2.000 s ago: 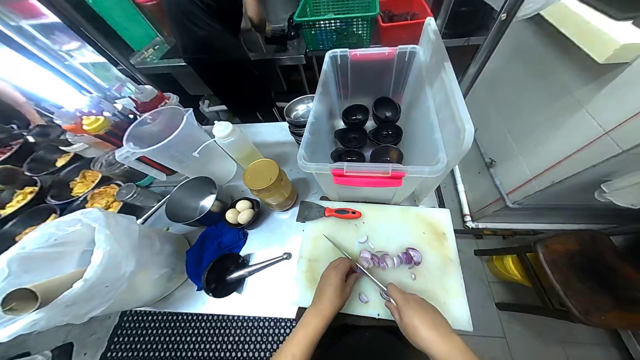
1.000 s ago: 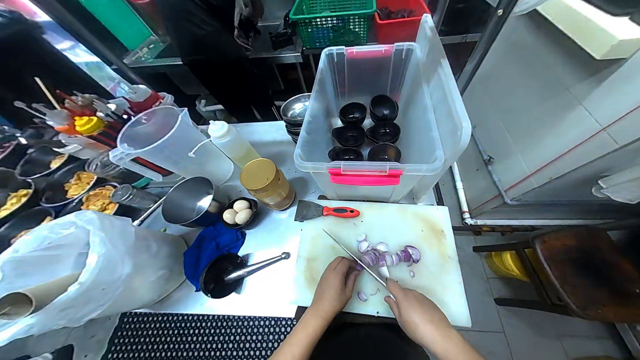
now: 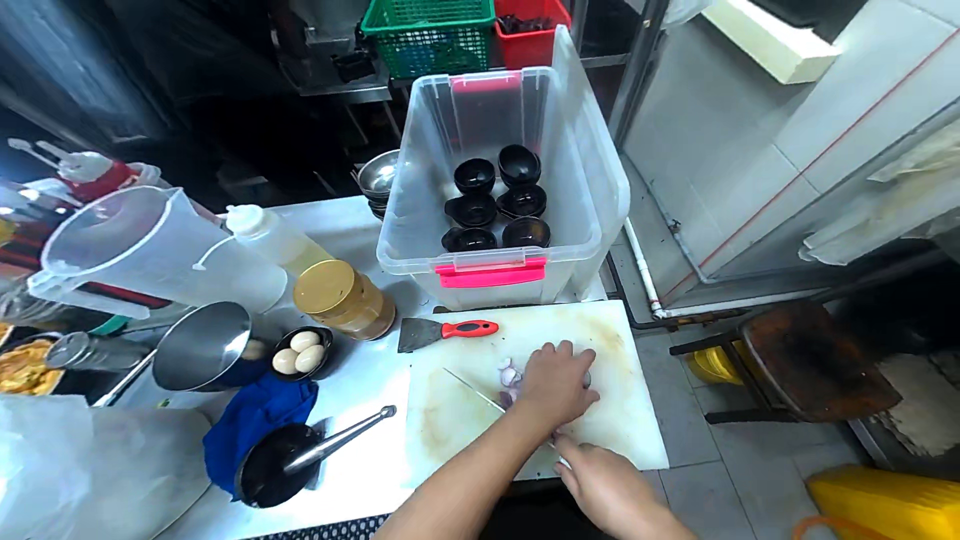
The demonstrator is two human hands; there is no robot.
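On the white cutting board (image 3: pixel 600 337), my left hand (image 3: pixel 553 379) lies palm down with fingers spread over purple onion pieces (image 3: pixel 510 375), partly hiding them. My right hand (image 3: pixel 600 476) grips a knife (image 3: pixel 474 388) by the handle. Its blade lies low over the board, pointing to the upper left and passing under my left forearm, which hides part of it. A scraper (image 3: pixel 450 331) with a red handle rests across the board's upper left edge.
Behind the board stands a clear plastic bin (image 3: pixel 487 266) holding several black bowls. To the left are a gold-lidded jar (image 3: pixel 345 300), a small bowl of eggs (image 3: pixel 300 352), a metal pan (image 3: pixel 202 345), a black bowl with a ladle (image 3: pixel 277 465) and a plastic jug (image 3: pixel 165 255).
My left hand has moved from beside the blade to the right, over the onion pieces. The knife has shifted toward the board's near edge in my right hand.
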